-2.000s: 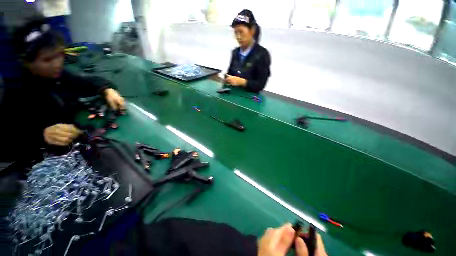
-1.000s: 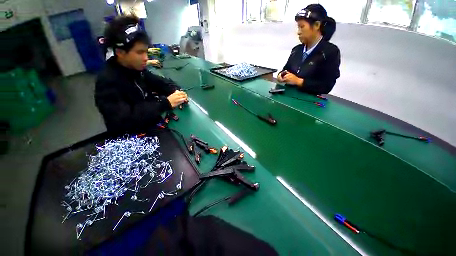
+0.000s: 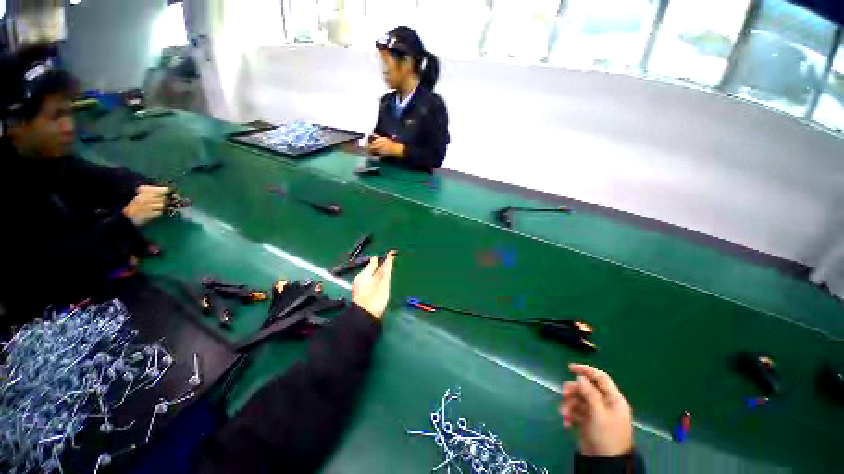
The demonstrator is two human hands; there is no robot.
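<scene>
My left hand [image 3: 373,288] reaches over the near edge of the belt with its fingers extended. A black battery clamp [image 3: 352,257] lies at its fingertips; whether they touch it is unclear. My right hand [image 3: 601,412] is raised at the lower right, fingers loosely bent and apart, with nothing seen in it. A small pile of torsion springs [image 3: 470,446] lies on the bench between my arms, cut off by the bottom edge. Another clamp [image 3: 566,331] with its cable lies on the belt beyond my right hand.
A spring tray [image 3: 199,344] heaped with springs is at the lower left. A clamp pile [image 3: 294,310] lies beside my left sleeve. More clamps lie along the conveyor belt [image 3: 648,343]. One person sits at the left, another across the line by a second spring tray [image 3: 347,141].
The view has swung right. Both my hands now show; neither did one second ago. Two seconds ago they were together at a black part; now they are apart. The small spring pile has come into view.
</scene>
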